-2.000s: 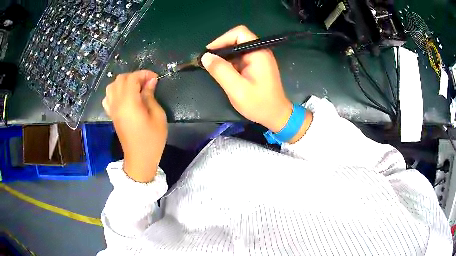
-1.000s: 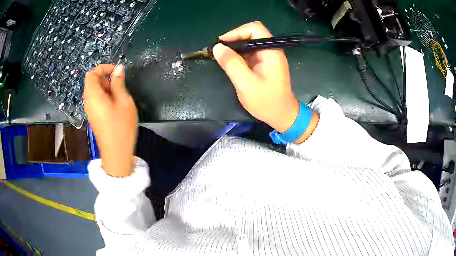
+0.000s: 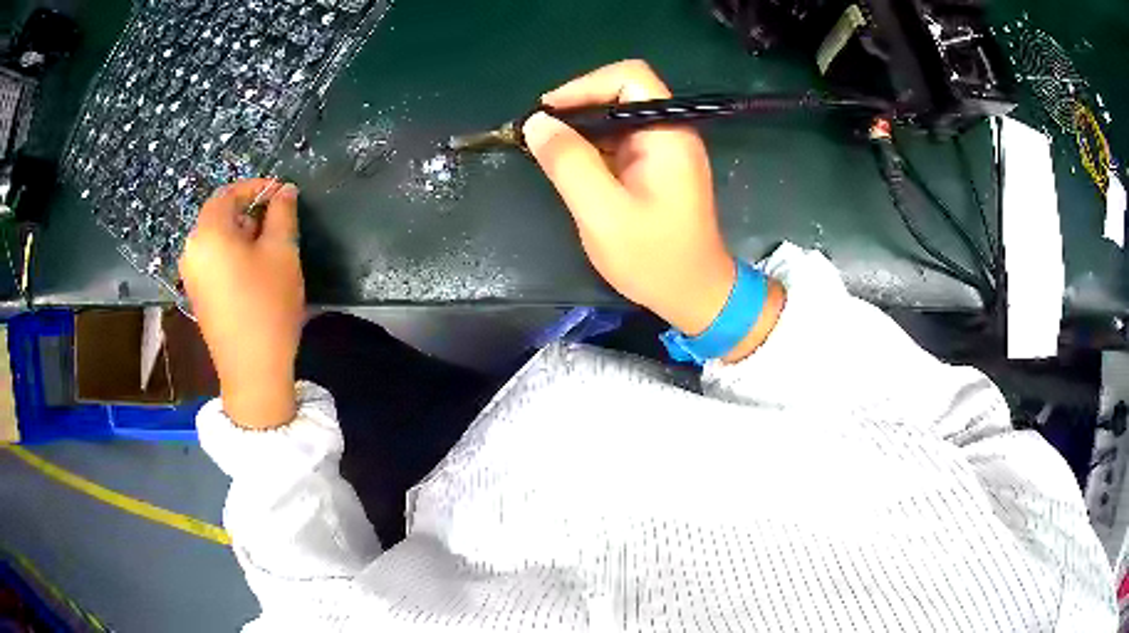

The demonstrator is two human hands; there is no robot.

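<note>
My right hand (image 3: 644, 186) grips the black soldering iron (image 3: 693, 110). Its brass-coloured tip (image 3: 485, 140) points left, close to a small silvery piece (image 3: 437, 169) on the dark green mat (image 3: 409, 74). My left hand (image 3: 250, 266) is at the lower right edge of the clear blister tray (image 3: 211, 87), which is full of small dark and silver parts. Its thumb and fingertips are pinched around a thin, pale sliver, too small to name. A blue strap (image 3: 731, 315) is on my right wrist.
The black iron stand or unit (image 3: 910, 62) stands at the upper right, with black cables running down. A white strip (image 3: 1030, 235) and tangled yellow wires (image 3: 1092, 146) lie at the far right. Pale specks are scattered on the mat. A blue bin (image 3: 43, 371) with a cardboard box is below the bench edge.
My left hand has moved left, away from the iron tip to the tray's edge. My right hand with the iron has shifted slightly right and its tip no longer reaches towards the left fingers.
</note>
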